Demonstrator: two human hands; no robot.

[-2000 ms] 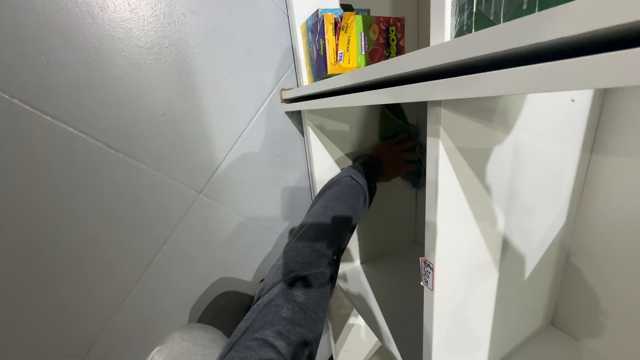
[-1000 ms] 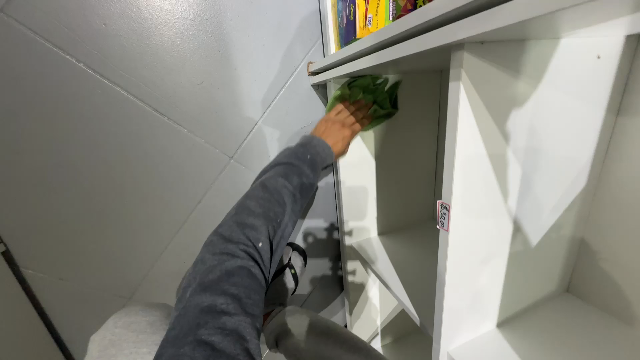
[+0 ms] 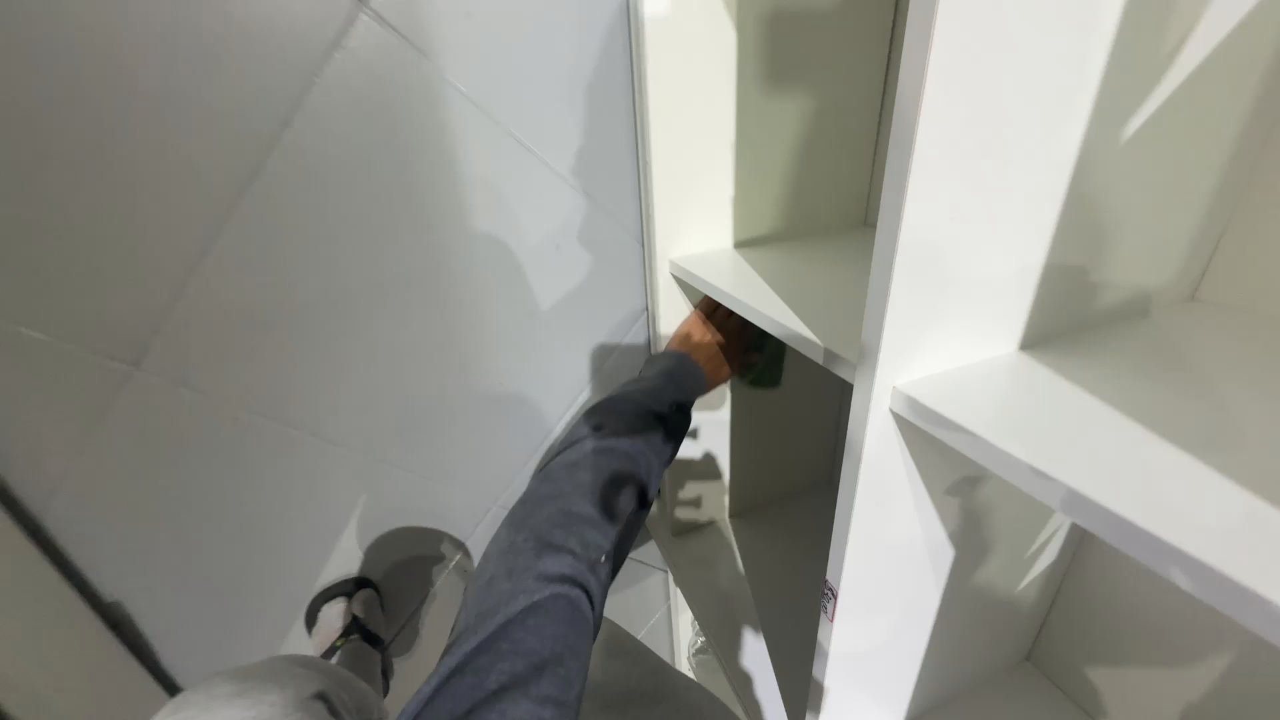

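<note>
My left hand (image 3: 705, 342) reaches under a white shelf board (image 3: 765, 300) in the narrow column of a white shelving unit. It holds a dark green cloth (image 3: 766, 362), part of which shows just right of the fingers. The board's edge and shadow hide the fingertips. A dark grey sleeve covers the arm, which rises from the bottom middle. My right hand is not in view.
A tall white divider panel (image 3: 865, 380) stands right of the hand, with a small label low on its edge. Wider compartments with a white board (image 3: 1080, 450) lie beyond. Grey floor tiles (image 3: 300, 300) and my sandalled foot (image 3: 350, 625) are at left.
My hand with the green cloth has moved from the upper part of the narrow column to below a lower board. The view has shifted, and the colourful boxes are out of sight.
</note>
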